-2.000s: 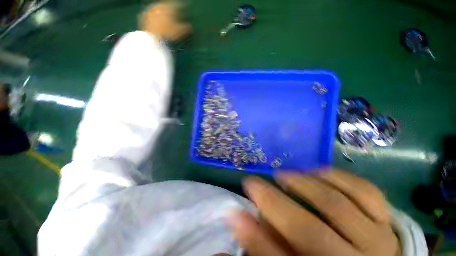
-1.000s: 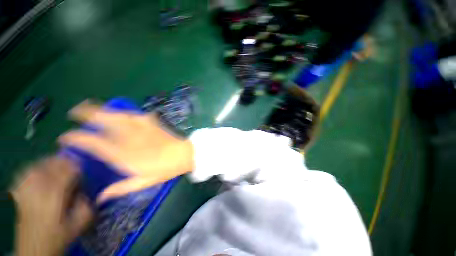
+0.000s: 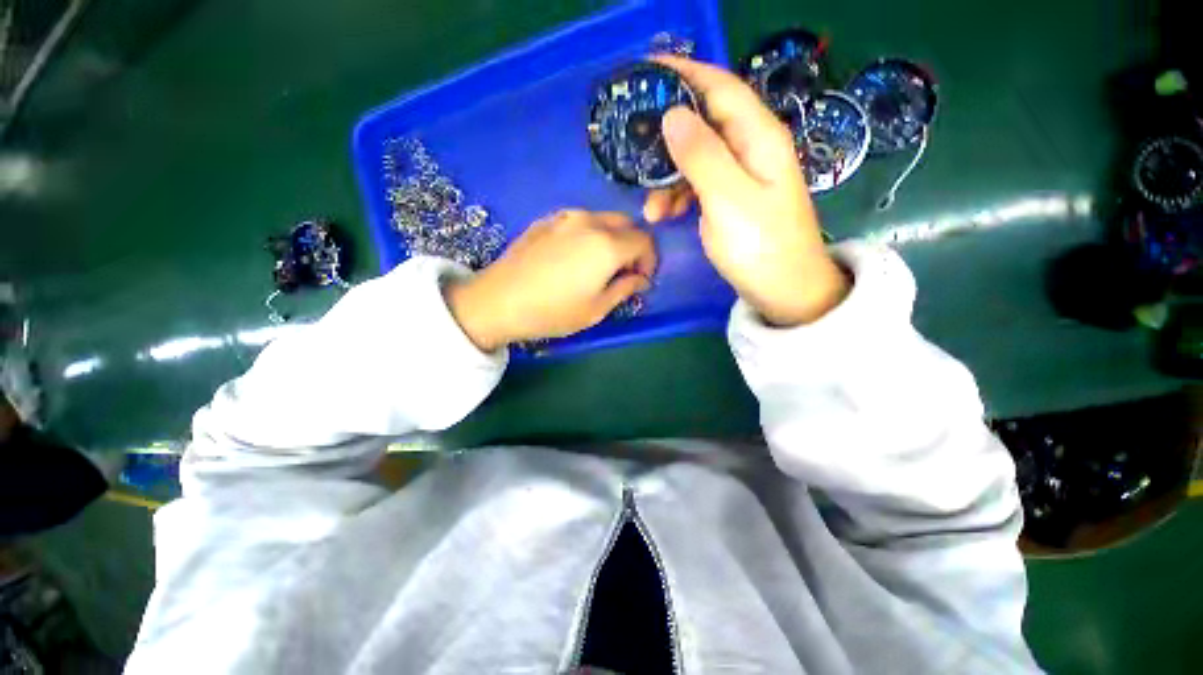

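Observation:
My right hand [image 3: 752, 198] holds a round unit [image 3: 636, 121] with a blue circuit board over the upper right of the blue tray [image 3: 528, 77], thumb on its face. My left hand [image 3: 561, 277] is low over the tray's lower middle, fingers curled down. Its fingertips are partly hidden, so I cannot tell if it holds a spring. A heap of small silvery springs [image 3: 435, 205] lies in the tray's left part. A few more lie by the left hand and at the tray's top right.
Several round units [image 3: 894, 106] lie right of the tray, one with a white lead. Another unit [image 3: 314, 253] lies left of it. Dark assemblies [image 3: 1166, 172] are piled at far right. A box of dark parts [image 3: 1102, 475] stands below the green bench's edge.
The view has swung back over the tray. My right hand, open and blurred before, now holds a round unit. My left hand has come to the tray's lower middle.

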